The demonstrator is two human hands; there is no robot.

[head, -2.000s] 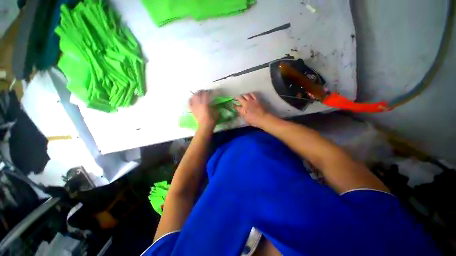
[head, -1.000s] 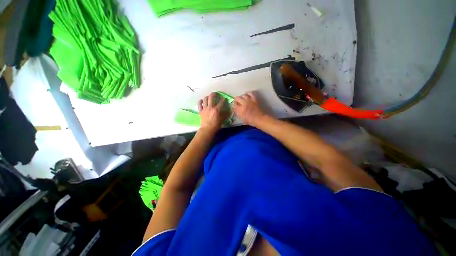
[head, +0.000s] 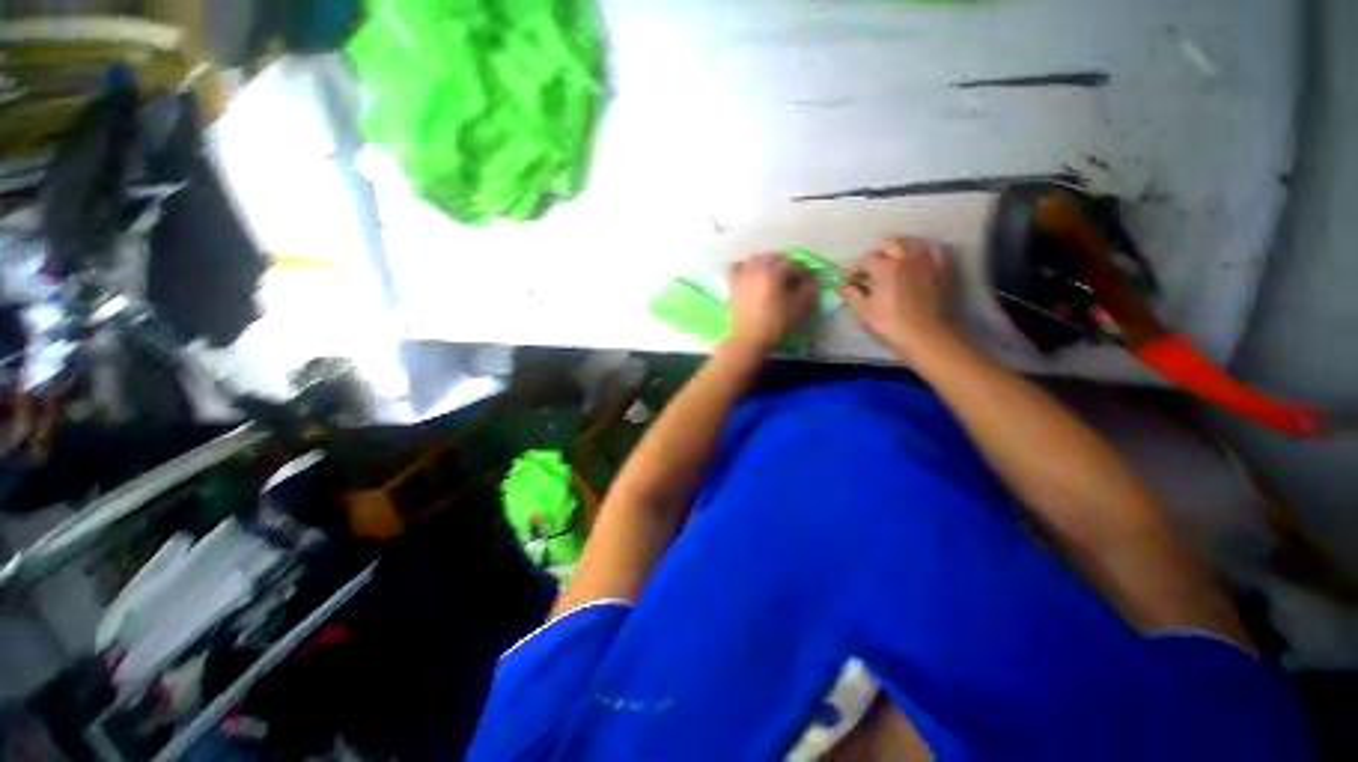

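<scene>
A small bright green fabric piece (head: 691, 308) lies at the near edge of the white-covered table (head: 521, 276). My left hand (head: 773, 299) presses on it, with part of the piece showing to the left and a narrow strip between my hands. My right hand (head: 898, 290) has its bent fingertips at the strip's right end. Blur hides the exact grip of the fingers. The iron (head: 1075, 268), dark with a brown handle, stands to the right of my right hand, touched by neither hand.
A large heap of green pieces (head: 484, 104) lies at the table's far left. An orange-red sleeve (head: 1229, 387) runs from the iron's handle. Dark streaks (head: 938, 189) mark the cover. A lower green bundle (head: 541, 503) shows below the table edge. Clutter fills the lower left.
The view has swung left, so the table things appear further right and are blurred. Both hands remain at the green piece. The iron keeps its place on the table.
</scene>
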